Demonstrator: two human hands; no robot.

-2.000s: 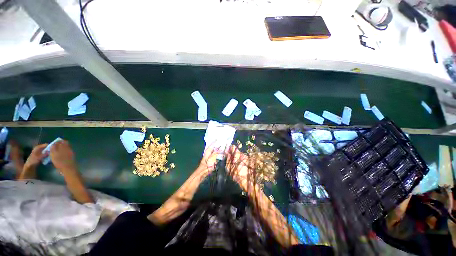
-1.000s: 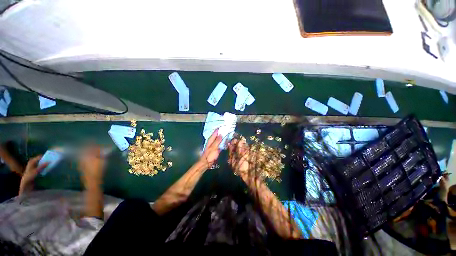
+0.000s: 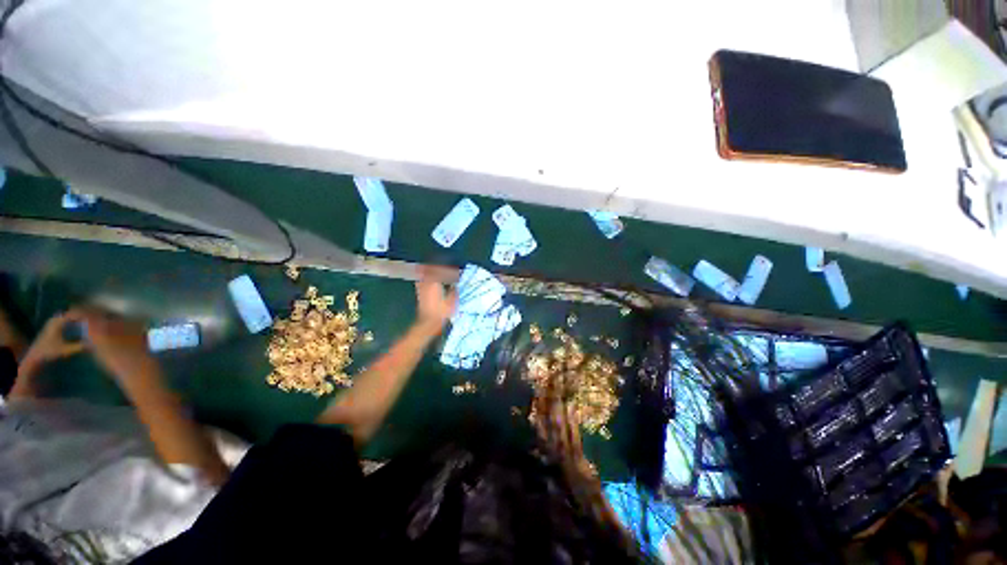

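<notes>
Several light-blue units (image 3: 477,331) lie in a loose, overlapping group on the green belt in front of me. My left hand (image 3: 437,294) is at the upper left edge of this group; its fingers are small and blurred, so its grip is unclear. A heap of small tan-gold parts (image 3: 576,381) lies right of the units. My right hand (image 3: 560,422) is at the near side of this heap, blurred and mostly covered by hanging dark hair; whether it holds anything is hidden.
Another tan-gold heap (image 3: 313,344) lies left, near a neighbour's hands (image 3: 108,331). A black tray with blue units (image 3: 687,414) stands right, a tilted black tray (image 3: 861,425) partly over it. Beyond the dividing rail (image 3: 375,265) are more blue units; a smartphone (image 3: 812,110) lies on the white shelf.
My left hand has moved up and left on the units, which now lie more spread out. My right hand has drawn back towards me. The view has shifted and tilted.
</notes>
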